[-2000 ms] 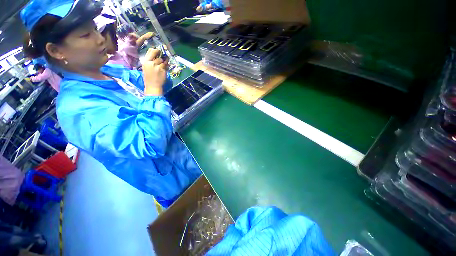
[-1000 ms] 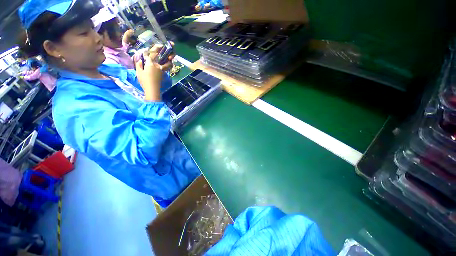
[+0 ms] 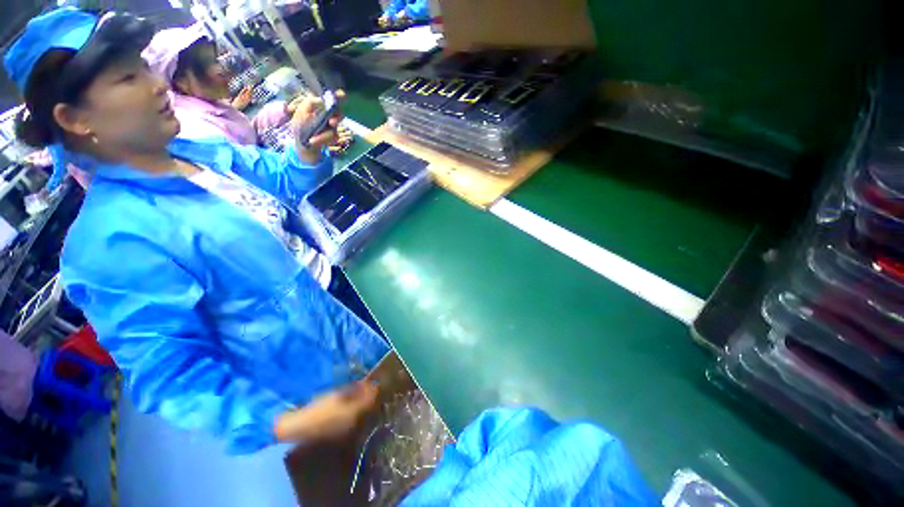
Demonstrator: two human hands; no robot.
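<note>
Neither of my hands shows. A blue smock sleeve [image 3: 535,460] with a gathered cuff fills the bottom middle and hides what lies behind it. A piece of clear plastic [image 3: 694,490] is cut off by the bottom edge, right of the sleeve. A tall stack of clear blister trays [image 3: 793,337] with red and black contents stands at the right on the green bench mat [image 3: 476,287].
A person in blue stands at the left, one hand [image 3: 327,411] over the open cardboard box [image 3: 332,475] of crumpled clear plastic. Further back are a low tray [image 3: 362,193] and a tray stack [image 3: 486,109] on a brown board [image 3: 476,183].
The person in blue has lowered one hand from the small dark item to the cardboard box; the other still holds the item up. The view has shifted slightly. The blue sleeve has barely moved.
</note>
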